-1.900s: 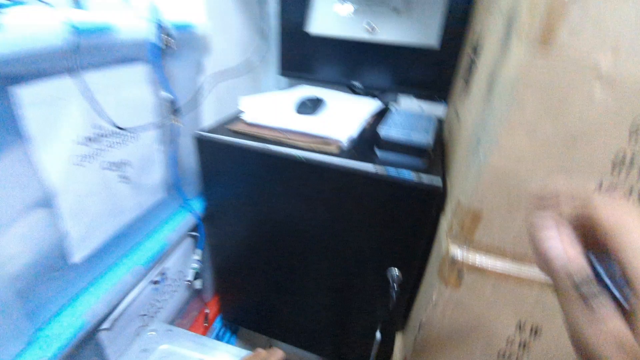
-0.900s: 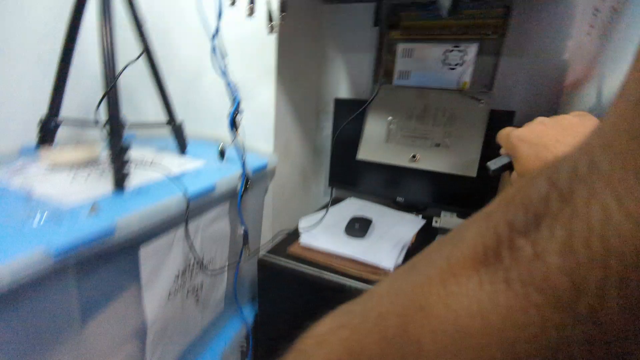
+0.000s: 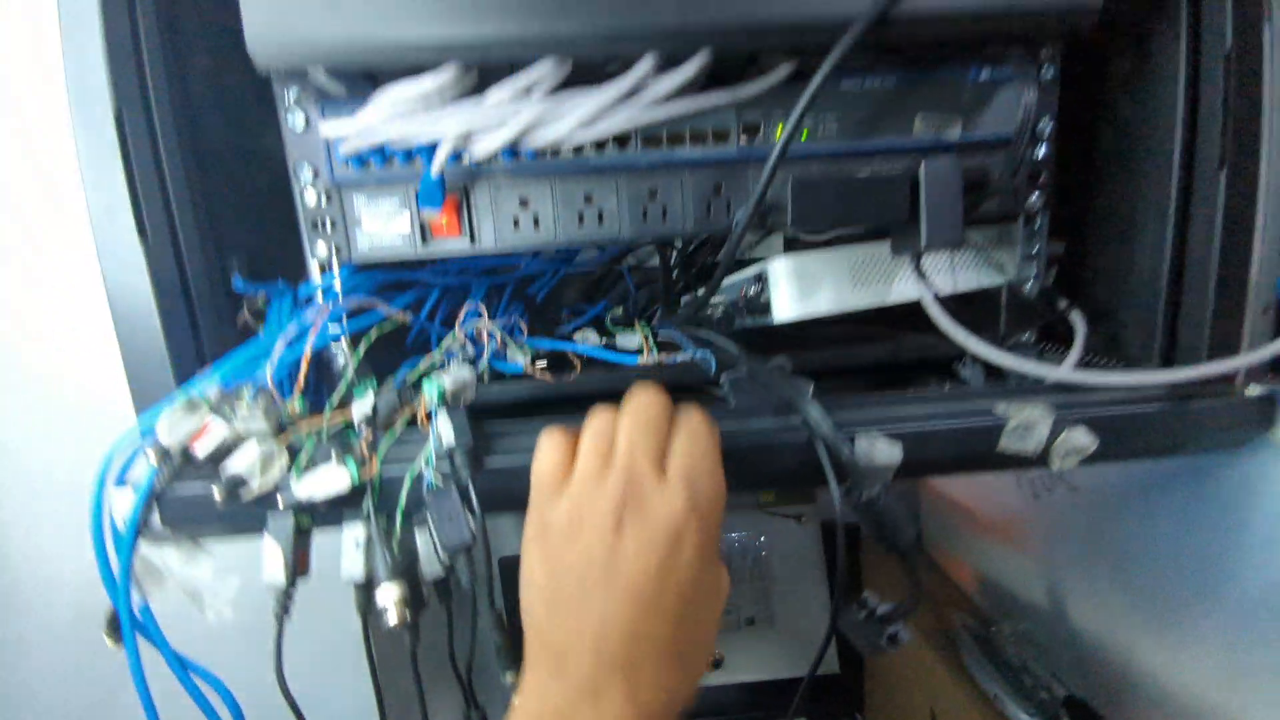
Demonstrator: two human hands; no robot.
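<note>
My left hand (image 3: 625, 540) reaches up from the bottom centre, back toward me, its fingers curled over the black lower crossbar (image 3: 800, 430) of an equipment cabinet. The fingertips are hidden. Left of it, small connectors with green-ended terminals (image 3: 440, 390) and loose twisted wires hang over the bar, above black cables (image 3: 285, 640). Blue network cables (image 3: 250, 350) bundle behind them. A thin black cable (image 3: 830, 560) hangs right of the hand. My right hand is out of view.
Above are a network switch (image 3: 870, 110) with white cables (image 3: 520, 110), a power strip (image 3: 560, 215) with a red switch, and a white perforated device (image 3: 860, 275). A black cable (image 3: 790, 140) crosses the front. Below is a pale metal box (image 3: 780, 590).
The view has swung to the open cabinet. The hand holding a small dark object at the right earlier is out of view; my left hand is now at the crossbar.
</note>
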